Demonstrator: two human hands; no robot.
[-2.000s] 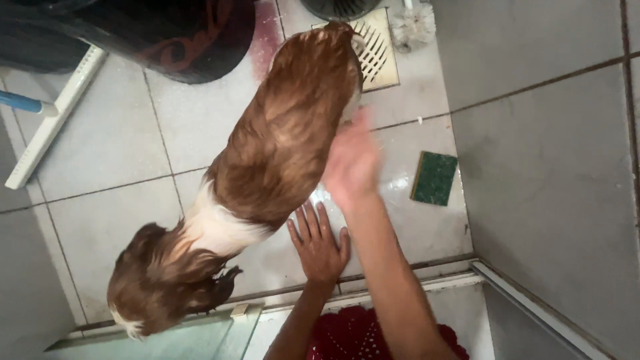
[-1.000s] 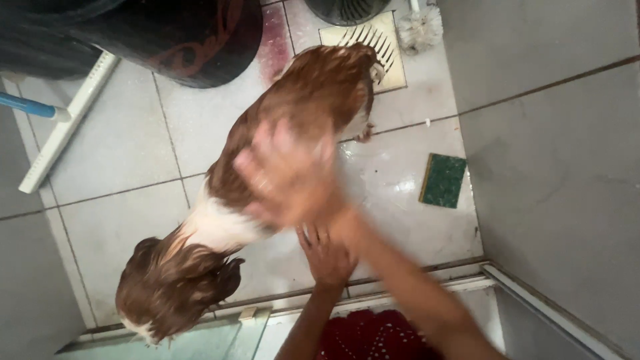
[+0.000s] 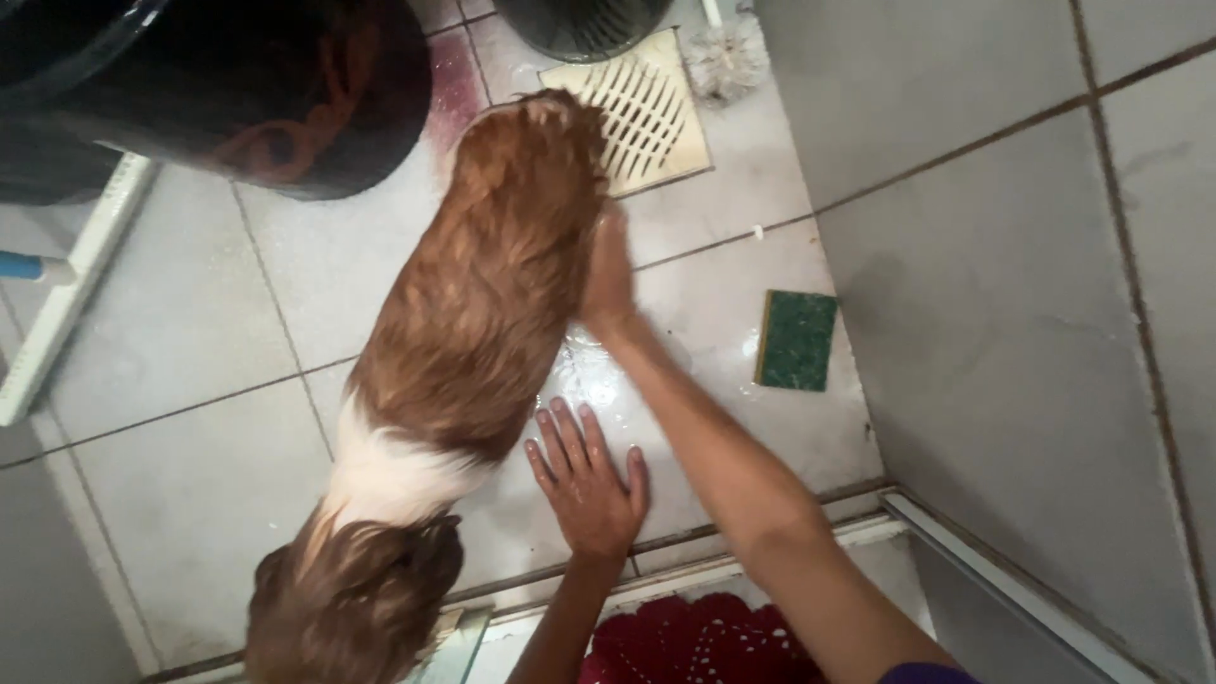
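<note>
A wet brown-and-white dog (image 3: 475,313) stands on the tiled floor, its head at the lower left and its rump near the drain grate (image 3: 646,114). My right hand (image 3: 606,271) lies against the dog's flank near the hind end, holding nothing; part of it is hidden by the fur. My left hand (image 3: 587,480) rests palm down on the wet tile beside the dog, fingers apart. To the right, a green scouring sponge (image 3: 796,340) lies on the floor.
Black bins (image 3: 313,95) stand at the upper left, by a white squeegee head with a blue handle (image 3: 71,285). A toilet brush (image 3: 724,62) is beside the grate. Grey tiled wall (image 3: 959,237) rises at the right. A door track (image 3: 997,589) and red crocheted mat (image 3: 693,646) are below.
My right hand has moved from over the dog's back to its flank near the rump. My left hand stays on the floor. The view has moved closer.
</note>
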